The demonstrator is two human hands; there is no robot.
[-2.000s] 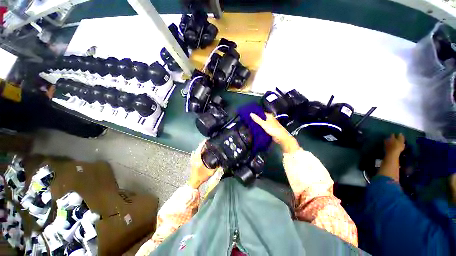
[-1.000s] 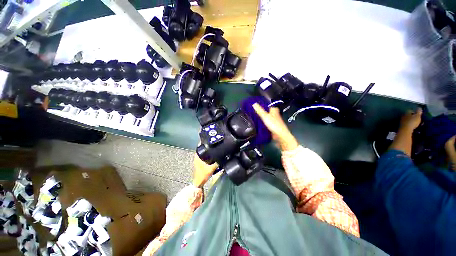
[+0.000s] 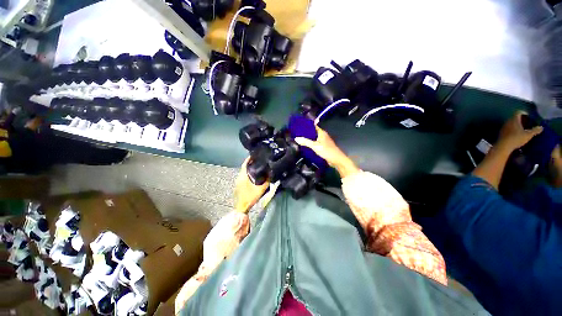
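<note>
A black multi-lens security camera (image 3: pixel 275 157) is held in front of my chest, over the near edge of the dark green bench. My left hand (image 3: pixel 248 187) grips its lower left side; some fingers are hidden behind the camera. My right hand (image 3: pixel 326 150) holds a dark blue-purple cloth (image 3: pixel 303 131) against the camera's right side. A round black head sticks out at the upper left and another at the lower right. The cloth hides part of the body.
Black cameras with antennas and white cables lie right on the bench (image 3: pixel 274 92); others stand ahead by a cardboard sheet (image 3: pixel 297 16). Two rows of white holders (image 3: pixel 179 139) with black balls are left. A carton (image 3: pixel 148 229) is lower left. Another person's arm (image 3: pixel 493 162) is right.
The held camera has been turned, its lens cluster now facing differently, and it sits slightly higher in view. The cloth stays at its right side. The other person's hands have shifted.
</note>
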